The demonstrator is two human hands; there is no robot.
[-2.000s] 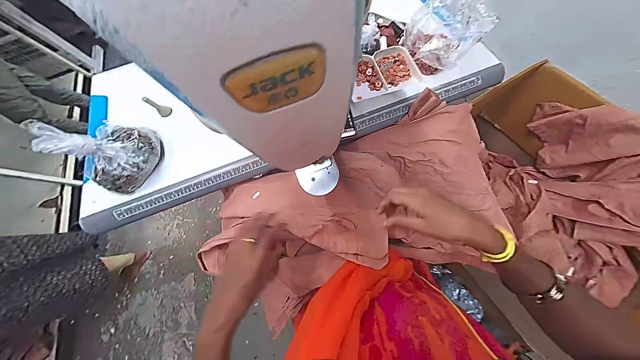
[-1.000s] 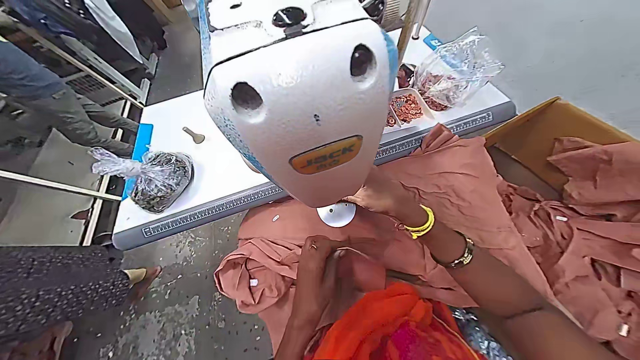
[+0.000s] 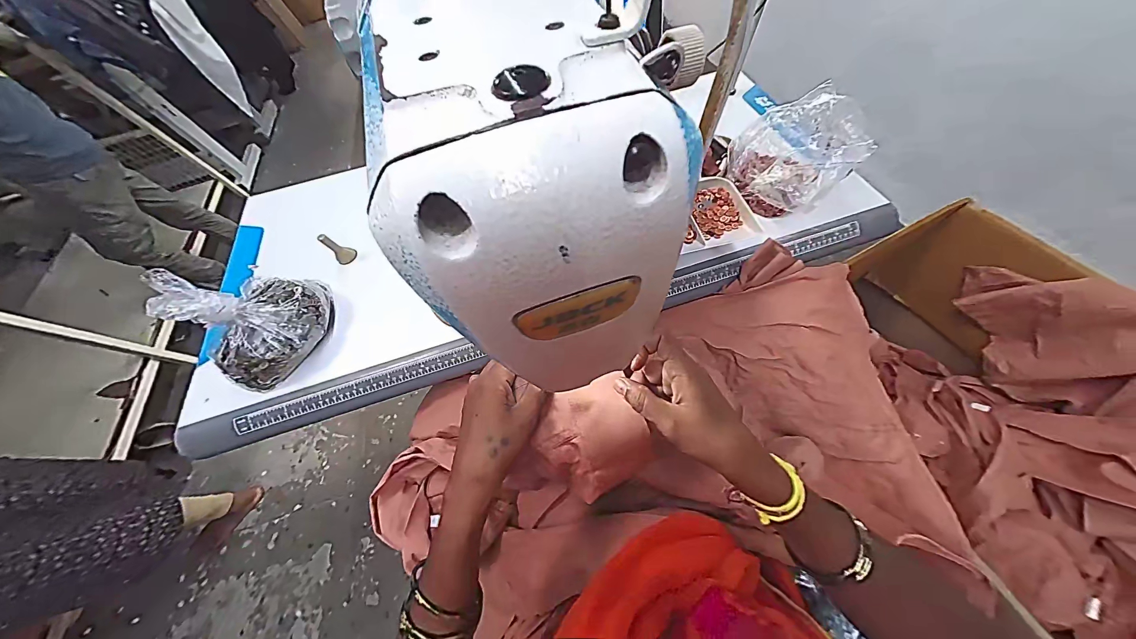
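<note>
A white Jack sewing machine head [image 3: 532, 222] fills the upper middle of the view and hides its needle area. Just below its front end, my left hand [image 3: 501, 417] grips the edge of a dusty-pink cloth garment [image 3: 586, 435]. My right hand [image 3: 679, 399] is at the machine's lower right, with thumb and fingers bent close together near the cloth; whether it holds a small thing cannot be told. The garment spreads over my lap and out to the right. A ruler strip [image 3: 355, 390] runs along the front edge of the white table [image 3: 275, 204].
A tied plastic bag of dark small pieces [image 3: 275, 333] and a small spoon-like tool [image 3: 337, 249] lie on the left. Copper-coloured buttons fill a tray [image 3: 750, 231] beside an open plastic bag [image 3: 799, 151]. A cardboard box [image 3: 958, 257] with pink cloth stands right. Other people are at left.
My left hand has moved up to the machine's front end with the cloth. My right hand, earlier under the machine head, has shifted slightly away to the right. The view has shifted.
</note>
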